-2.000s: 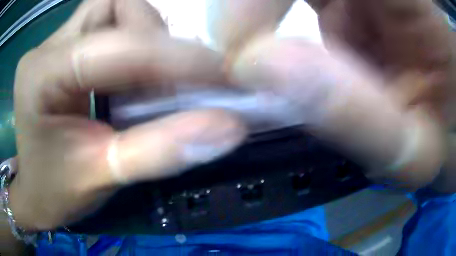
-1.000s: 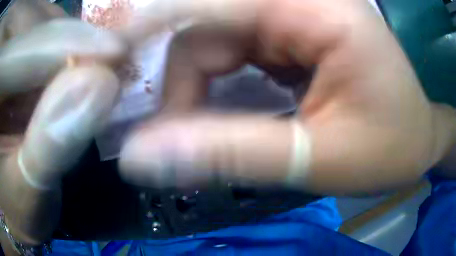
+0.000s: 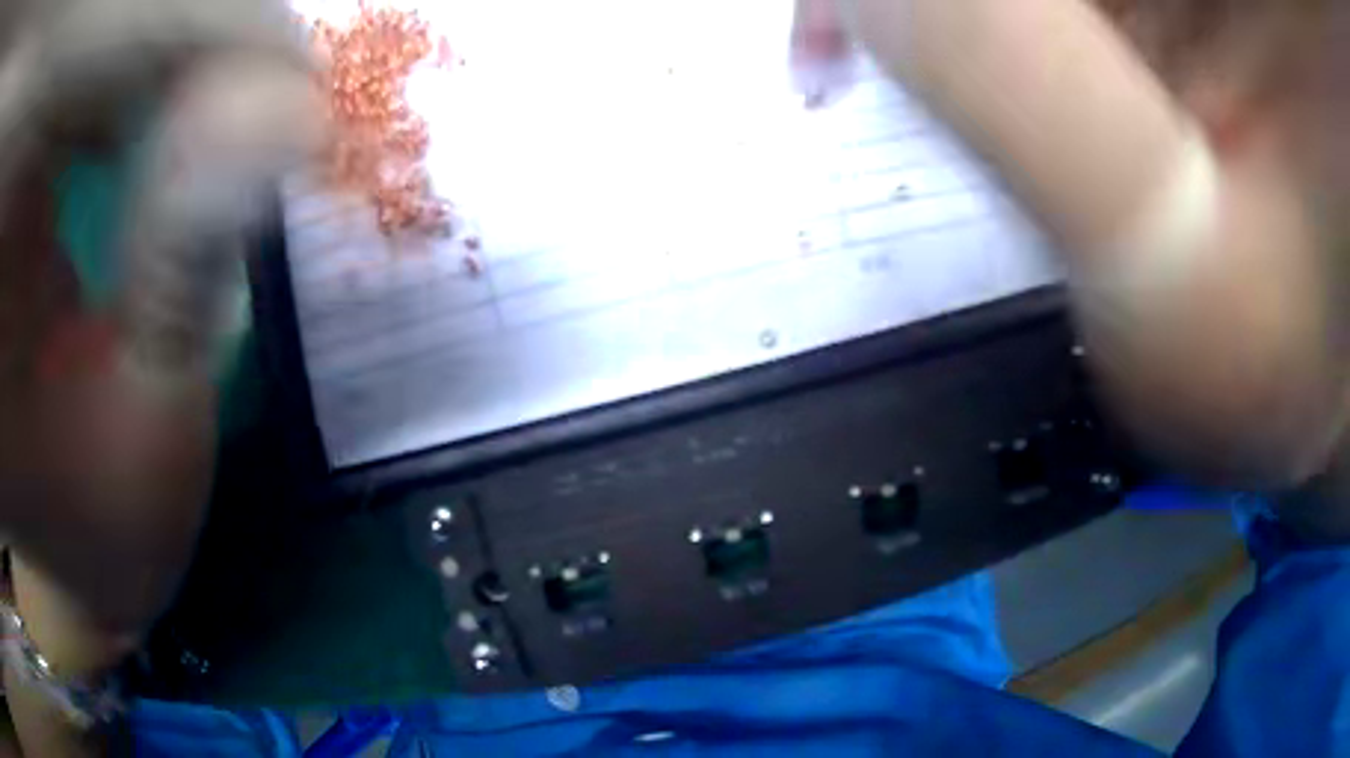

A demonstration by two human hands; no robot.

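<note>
A dark fixture (image 3: 666, 548) with a row of small square nests and shiny screw heads lies along the near edge of a bright white tray (image 3: 622, 296) with a black rim. Small copper-coloured components (image 3: 378, 111) are heaped at the tray's upper left, with a few loose specks beside them. My left hand (image 3: 163, 222) is blurred at the left, its fingertips near the heap. Whether it holds a part cannot be told. My right hand (image 3: 1096, 193) reaches over the tray's right side with finger cots on. Its fingertips touch the tray area near a dark speck.
A dark green worktop (image 3: 341, 622) shows left of the fixture. Blue clothing (image 3: 844, 681) lies along the bottom. A grey surface with an orange-brown strip (image 3: 1140, 629) is at the lower right. A bracelet (image 3: 52, 659) is on my left wrist.
My right hand has moved from the middle to the upper right, and my left hand has shifted left. The tray, heap and fixture nests are now uncovered.
</note>
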